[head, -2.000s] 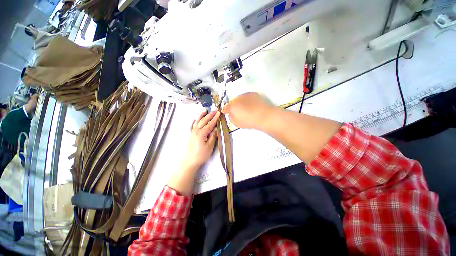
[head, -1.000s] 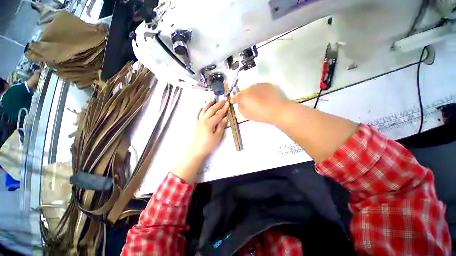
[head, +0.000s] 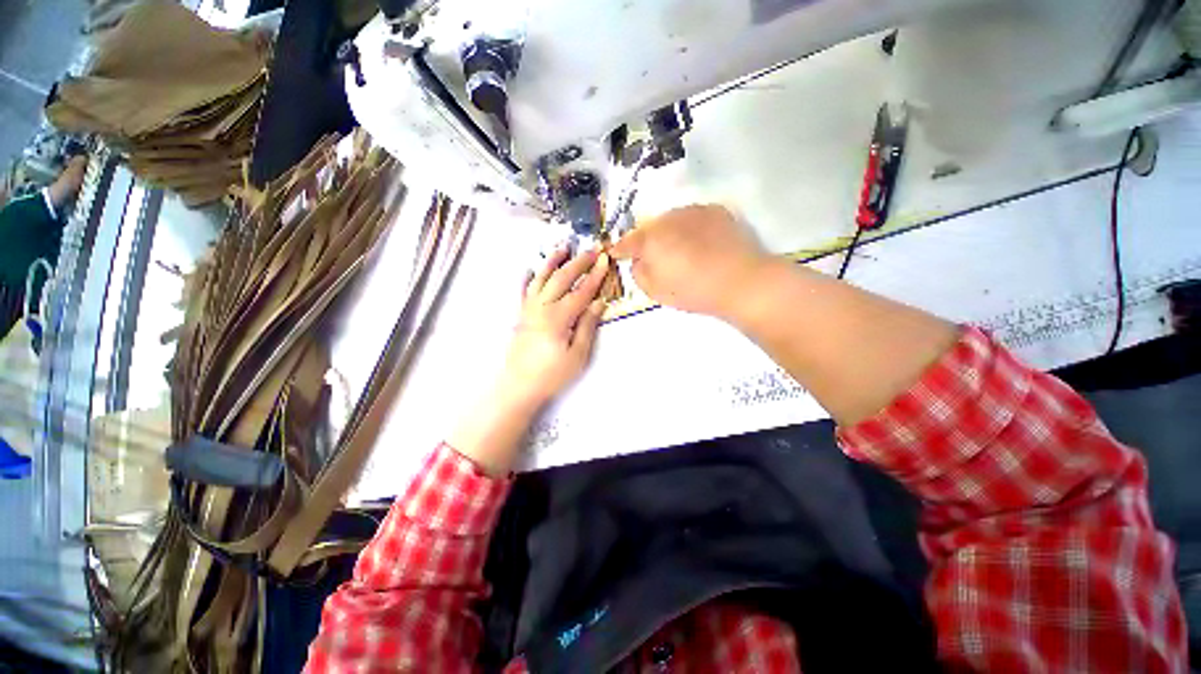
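A brown strap (head: 614,281) lies under the presser foot and needle (head: 609,217) of the white sewing machine head (head: 580,66). Only a short piece of it shows between my hands. My left hand (head: 559,320) lies flat on the bed with its fingertips on the strap's left side near the needle. My right hand (head: 692,259) pinches the strap at the needle from the right; the pinched part is hidden by the fingers.
A thick strap bundle (head: 283,329) with a dark tie (head: 224,462) hangs at left. Loose straps (head: 419,310) lie beside it. Brown panels (head: 165,99) are stacked upper left. Red-and-black snips (head: 877,178) with a cord lie right of the machine head. A person's green sleeve (head: 29,237) shows far left.
The strap has moved up and away under the needle, so its hanging tail, long at first, is now a short end by my fingers. Both hands stay at the needle.
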